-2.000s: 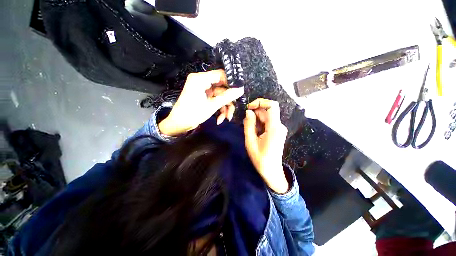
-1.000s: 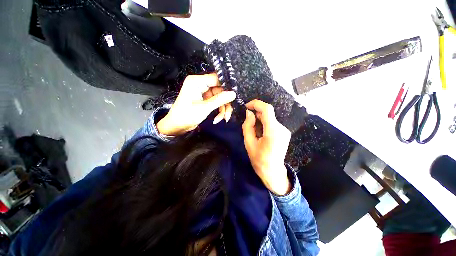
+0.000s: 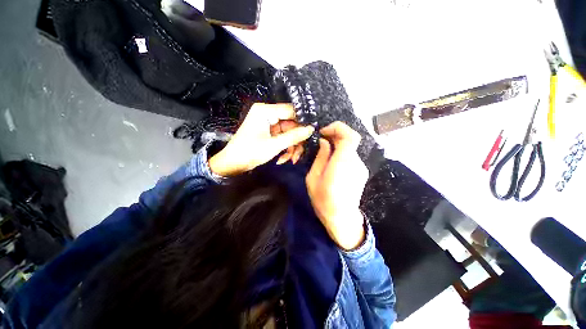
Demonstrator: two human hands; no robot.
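Note:
A black-grey speckled garment section (image 3: pixel 331 93) lies over the table edge in front of me. A light-and-dark edge trim (image 3: pixel 301 96) runs along its left side. My left hand (image 3: pixel 260 141) is shut on the trimmed edge, thumb on top near the lower end. My right hand (image 3: pixel 337 173) is beside it on the right, its thumb and forefinger closed at the same edge, fingertips close to my left thumb. Whether a needle or thread is between the right fingertips cannot be told. The dark garment body (image 3: pixel 128 64) hangs at the upper left.
On the white table (image 3: pixel 385 58) lie a phone (image 3: pixel 232 13), a long flat tool (image 3: pixel 450 104), a small red tool (image 3: pixel 493 151), scissors (image 3: pixel 519 170), yellow pliers (image 3: pixel 552 96), metal rings (image 3: pixel 570 160) and a black cylinder (image 3: pixel 559 244). Black tangled strands (image 3: pixel 199 132) hang left of the hands.
My right fingertips have moved up against the trimmed edge, closer to my left thumb. The view has shifted, so the tools appear further left and lower. The left hand keeps its hold.

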